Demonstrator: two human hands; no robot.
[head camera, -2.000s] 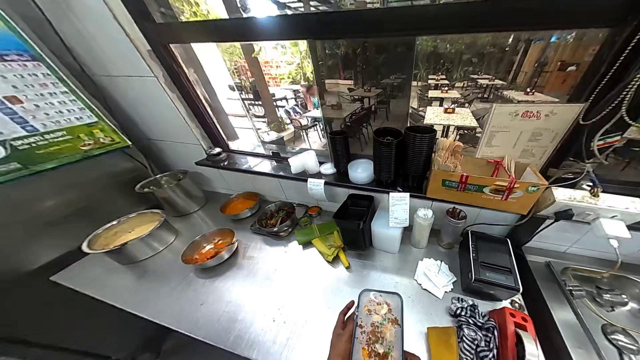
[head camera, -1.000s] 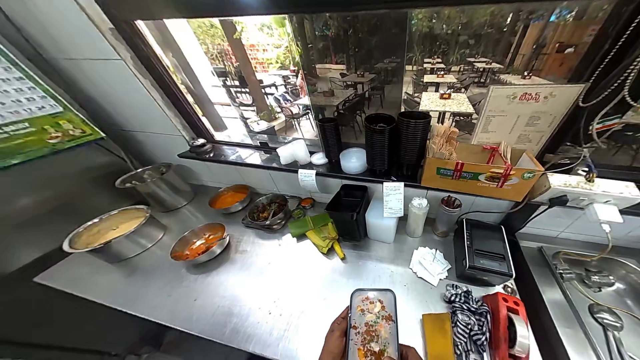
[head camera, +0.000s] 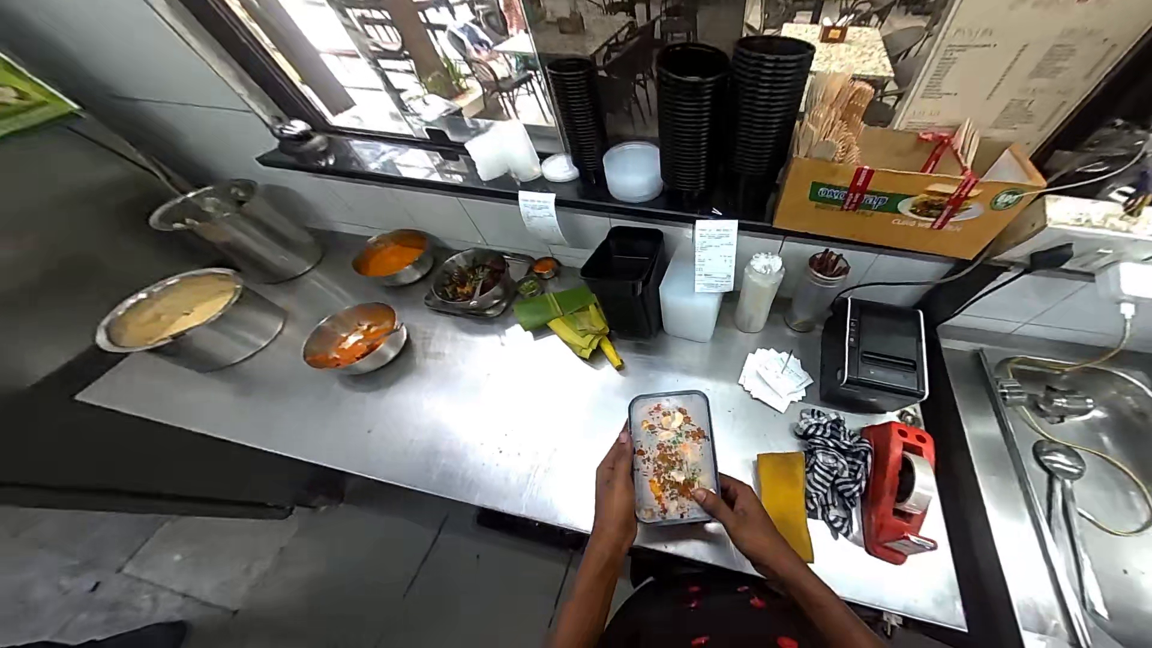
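Observation:
A rectangular plastic food container (head camera: 673, 454) with a translucent lid, bits of orange and brown food showing in it, is held over the front edge of the steel counter. My left hand (head camera: 616, 486) grips its left side. On the lower right corner, my right hand (head camera: 740, 515) has its thumb on top. Folded banana leaves (head camera: 576, 324) lie behind the container. To the right are a yellow cloth (head camera: 785, 506), a striped cloth (head camera: 835, 468) and a red tape dispenser (head camera: 900, 490).
Steel bowls of orange food (head camera: 355, 337), a pot of batter-like food (head camera: 189, 310) and a tall steel pot (head camera: 252, 229) stand left. A black printer (head camera: 873, 355), paper slips (head camera: 776, 378) and a sink (head camera: 1080, 432) are right. Stacked black containers (head camera: 691, 117) line the sill.
The view has tipped down, showing more of my forearms and the floor. My right hand, barely seen two seconds ago, now shows on the container, which both hands hold.

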